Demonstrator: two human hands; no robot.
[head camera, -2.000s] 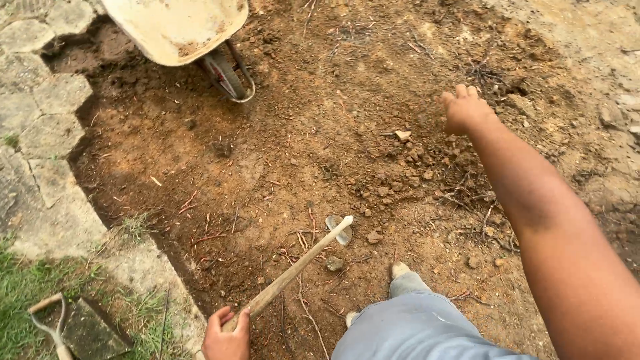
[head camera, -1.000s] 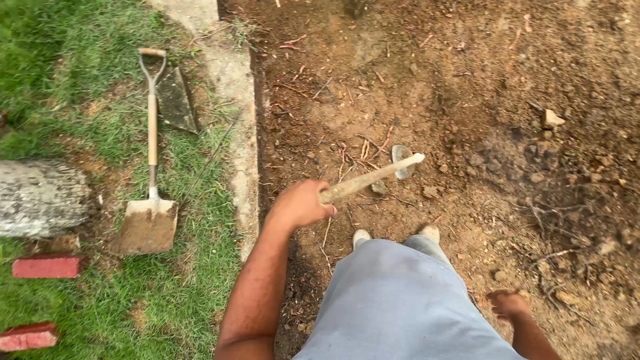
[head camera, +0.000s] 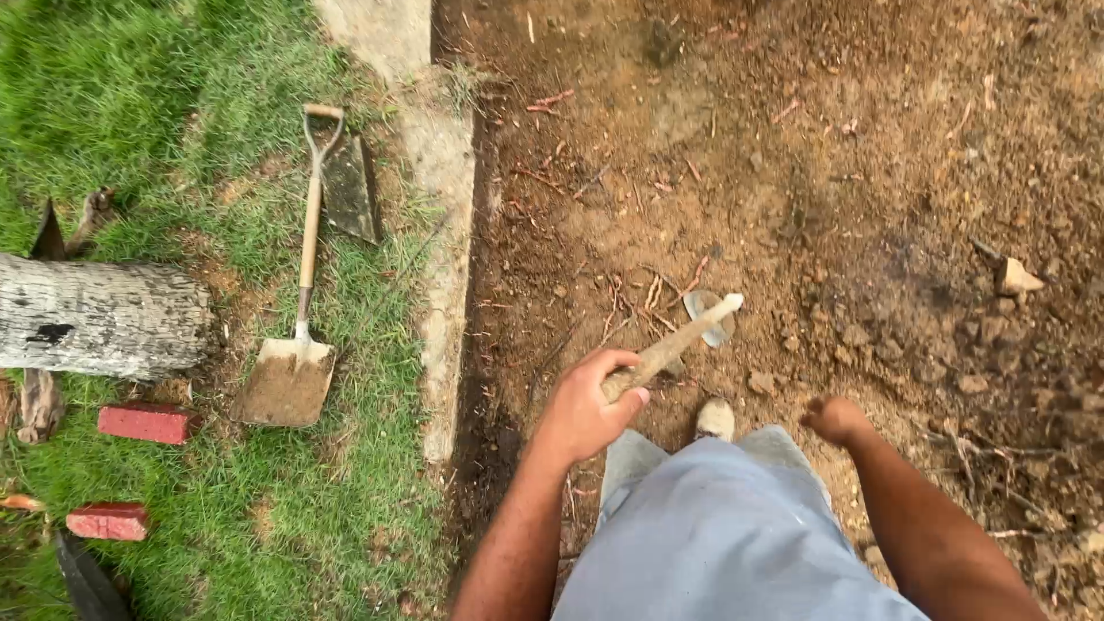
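Observation:
My left hand (head camera: 595, 401) grips the end of a wooden tool handle (head camera: 677, 341) in front of my body. The handle slants up and to the right over the soil, and at its far end shows a grey metal blade (head camera: 709, 317), like that of a hoe; its exact shape is unclear. My right hand (head camera: 838, 421) hangs low at my right side above the dirt, slightly blurred, with no object visible in it. One pale shoe (head camera: 716, 419) shows below the handle, in front of my grey-blue clothing.
To the left, a D-handled shovel (head camera: 297, 379) lies on grass beside a dark slab (head camera: 352, 191). Farther left are a log (head camera: 103, 317) and red bricks (head camera: 148, 423). A concrete edge (head camera: 448, 259) borders the bare soil. Roots (head camera: 655, 297) and a pale stone (head camera: 1018, 278) lie on the soil.
My right hand, stretched out over the soil two seconds ago, has come down near my side. The view has swung left, and the wheelbarrow is out of sight. My left hand still holds the handle.

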